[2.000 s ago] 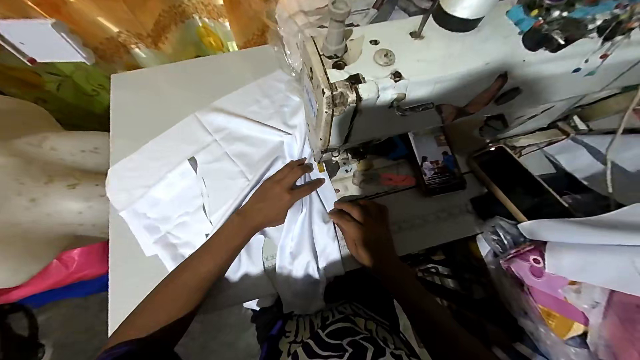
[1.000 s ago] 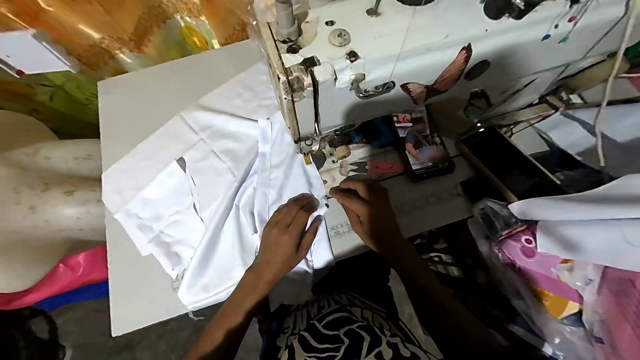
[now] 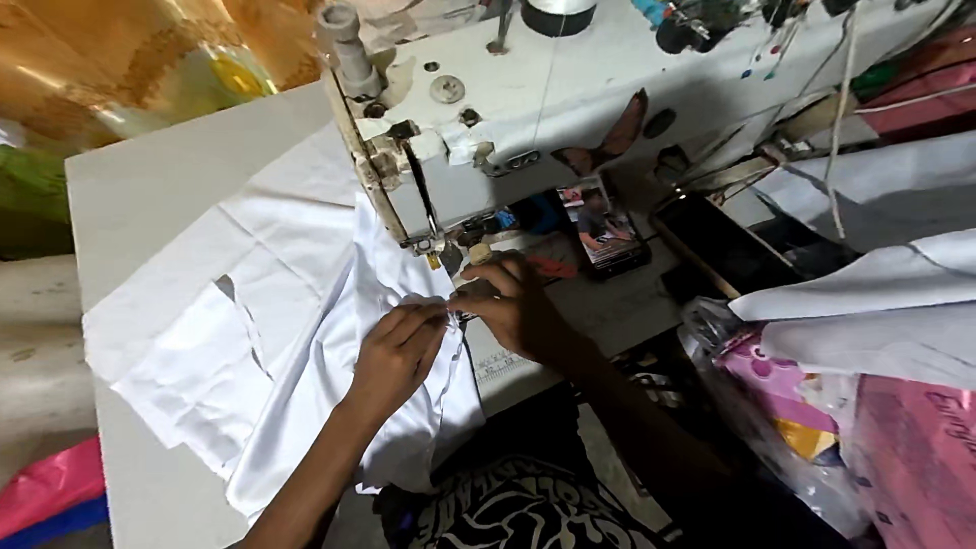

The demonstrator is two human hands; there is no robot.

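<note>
White fabric [image 3: 305, 229] spreads over the table and hangs down at the front edge, left of and below the needle area of a sewing machine [image 3: 473, 99]. My left hand [image 3: 396, 354] pinches the fabric near its right edge, with the fingertips bunched together. Close against it, my right hand [image 3: 518, 309] has its thumb and index finger at the same fabric edge. Any small thing between these fingertips is too hidden to name. The presser foot [image 3: 427, 245] stands just above and left of the hands, over the fabric.
A phone with a lit screen [image 3: 602, 229] lies right of the needle area, beside a dark phone-like object [image 3: 724, 240]. A thread spool [image 3: 558, 15] tops the machine. Plastic bags [image 3: 808, 427] and white cloth [image 3: 877, 328] are at the right, a pale rounded form [image 3: 38, 366] at the left.
Two seconds ago my left hand lay spread on the fabric beside the needle; both hands have since come together at the fabric's right edge, nearer my body. The fabric has been shifted and refolded.
</note>
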